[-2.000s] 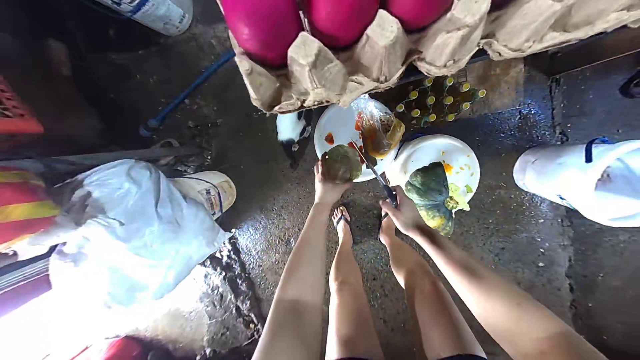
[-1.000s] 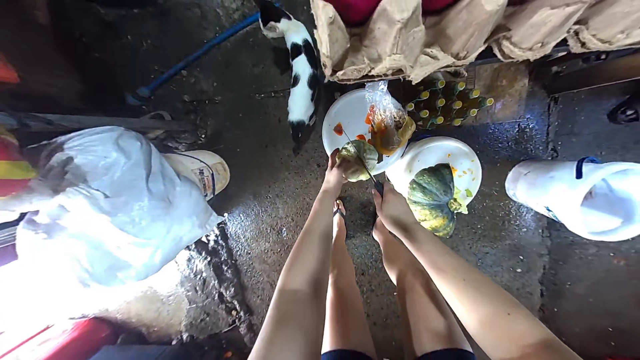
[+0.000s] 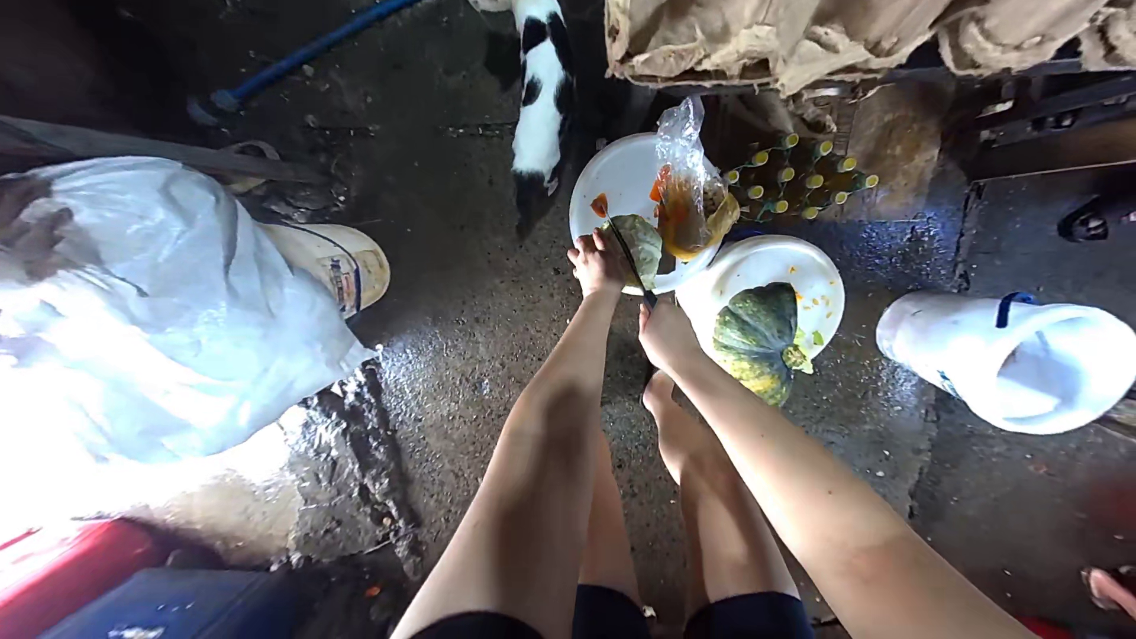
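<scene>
My left hand [image 3: 597, 264] grips a pale green piece of squash [image 3: 641, 250] over the left white lid or tray [image 3: 593, 182]. A knife [image 3: 627, 248] with a dark handle is in my right hand [image 3: 666, 333], its blade lying across the piece. Orange bits lie by the blade tip. Beside the piece, a clear plastic bag [image 3: 682, 142] rests with orange squash pulp [image 3: 688, 217]. A dark green squash with its stem [image 3: 759, 337] sits on the right white bucket lid or container [image 3: 821, 275], which also holds small orange scraps.
A black-and-white cat [image 3: 540, 98] stands beyond the left tray. Yellow-capped bottles [image 3: 785, 177] stand behind the containers, near egg cartons [image 3: 710, 40]. A white bucket [image 3: 1003, 355] lies at the right. White sacking [image 3: 160, 302] and another bucket [image 3: 333, 262] are at the left.
The knife blade, upright to the piece before, now lies across it, and my left hand has moved to the piece's left side. The cat's position in view has shifted.
</scene>
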